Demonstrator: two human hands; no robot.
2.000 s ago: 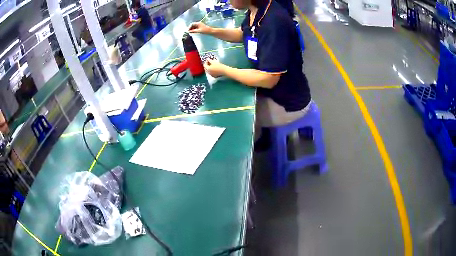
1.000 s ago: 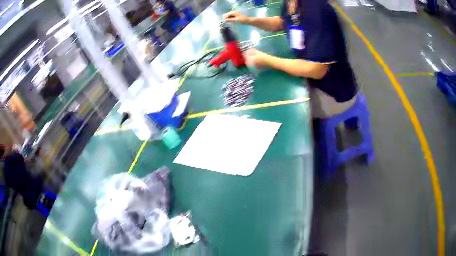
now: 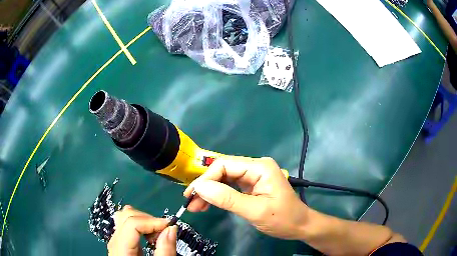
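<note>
My left hand (image 3: pixel 143 233) and my right hand (image 3: pixel 245 195) are bare and hold a short black lead (image 3: pixel 182 211) with a white band between their fingertips. The lead is tilted, its upper end at my right fingertips. A yellow heat gun (image 3: pixel 184 155) with a black collar lies just beyond my hands, its grey scorched nozzle (image 3: pixel 116 118) pointing to the upper left. My right hand partly covers its handle. One pile of black-and-white leads (image 3: pixel 101 212) is left of my left hand; another pile (image 3: pixel 193 242) lies below the held lead, partly hidden by my left hand.
A clear plastic bag (image 3: pixel 213 37) over dark parts and a small zip bag (image 3: pixel 278 70) lie at the back. A black cord (image 3: pixel 302 125) runs beside them. A white sheet (image 3: pixel 373 31) is at upper right. A small pale scrap (image 3: pixel 42 167) lies left. Another person's arm (image 3: pixel 443 22) shows at the right edge.
The view has turned down to the table in front of me. Both my hands, the held lead, the yellow heat gun and the piles have come into view. The neighbour's red heat gun has left the view.
</note>
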